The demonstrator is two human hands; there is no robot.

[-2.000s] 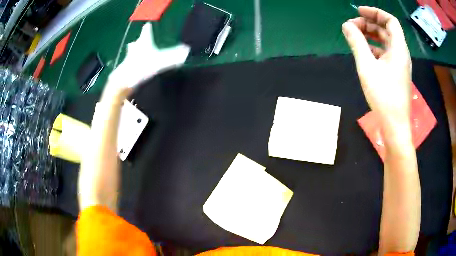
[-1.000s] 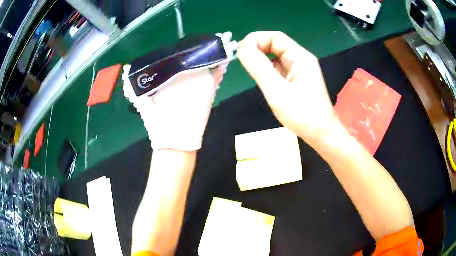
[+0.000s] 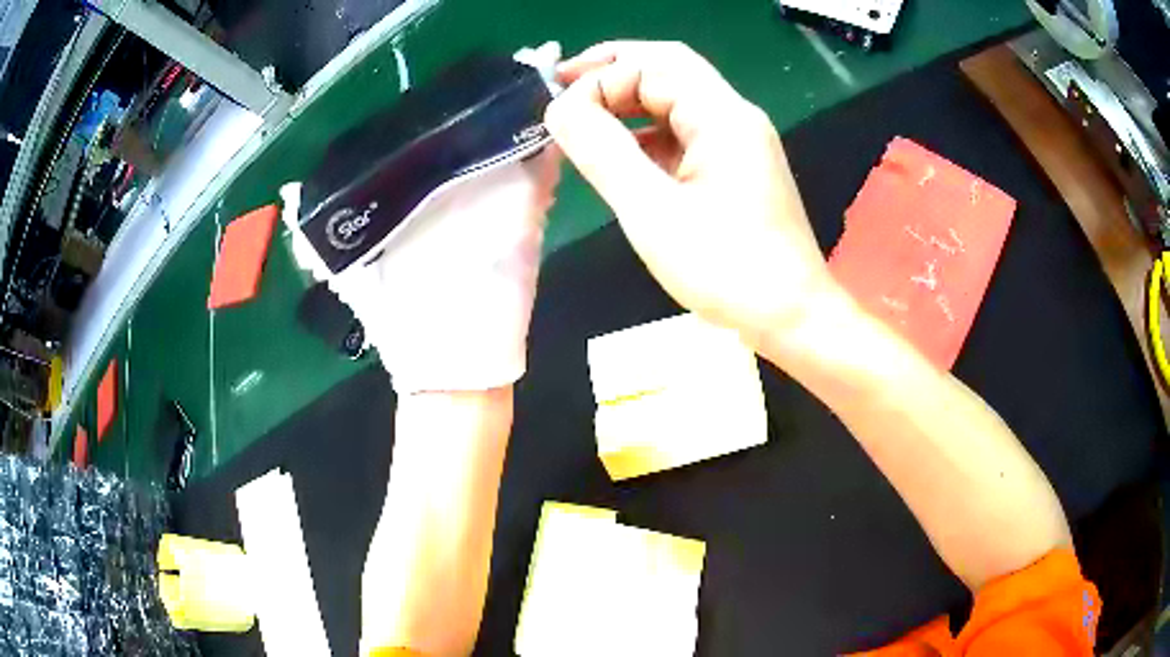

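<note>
A black set-top box point(image 3: 423, 161) with a glossy front and a round "Star" logo is held up over the green belt. My left hand point(image 3: 462, 289), in a white glove, grips it from below, with gloved fingertips showing at both ends. My right hand point(image 3: 699, 180) is bare. Its thumb and fingertips are pinched together at the box's right front end. Whether anything is between the right fingertips cannot be told. Two pale-yellow label sheets, one point(image 3: 680, 392) below my right wrist and one point(image 3: 610, 584) nearer me, lie on the black mat.
A red sheet point(image 3: 926, 250) lies on the mat at right, partly behind my right forearm. White strips point(image 3: 282, 565), a yellow roll point(image 3: 205, 584) and crinkled film point(image 3: 77, 558) are at lower left. Red pads point(image 3: 244, 257) and a white-sided unit point(image 3: 853, 16) are on the belt point(image 3: 719, 32).
Since two seconds ago, my left hand has taken hold of the box and my right hand has come to its end. Since one second ago, both hands and the box have shifted slightly left and up.
</note>
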